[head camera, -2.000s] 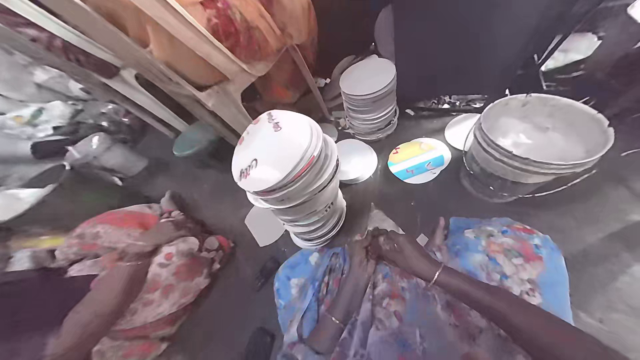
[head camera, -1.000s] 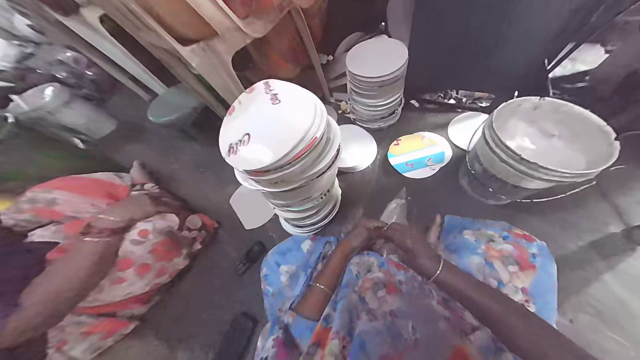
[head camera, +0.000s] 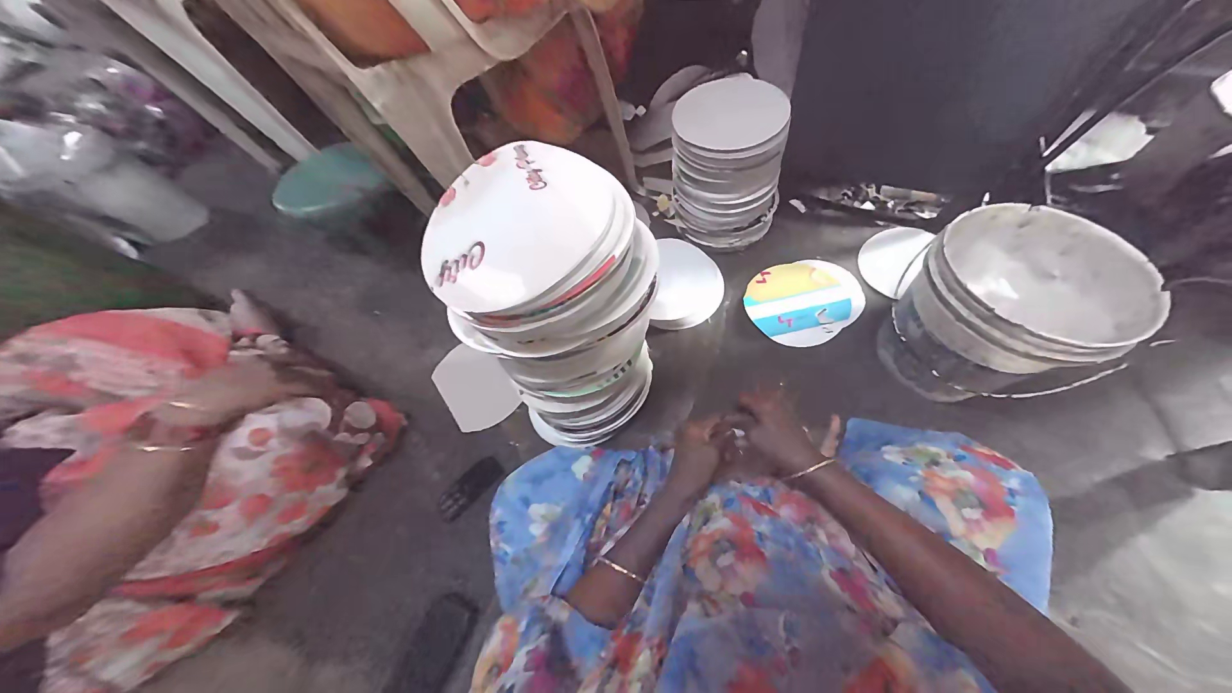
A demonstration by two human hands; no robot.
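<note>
My left hand and my right hand meet above my lap, over the blue floral cloth. Their fingers are blurred and overlap, so I cannot tell whether anything small is between them. Just beyond and to the left rises a tall, uneven stack of round white discs, the top one bearing printed writing. A flat disc printed yellow and blue lies on the floor ahead of my hands, with a plain white disc to its left.
A dirty bucket with a wire handle stands at right, another white disc beside it. Farther back are a second disc stack and a plastic chair. A person's hand rests at left. A mobile phone lies near my lap.
A pale pointed piece seen just beyond my hands in both earlier frames no longer shows there. My hands remain together above my lap.
</note>
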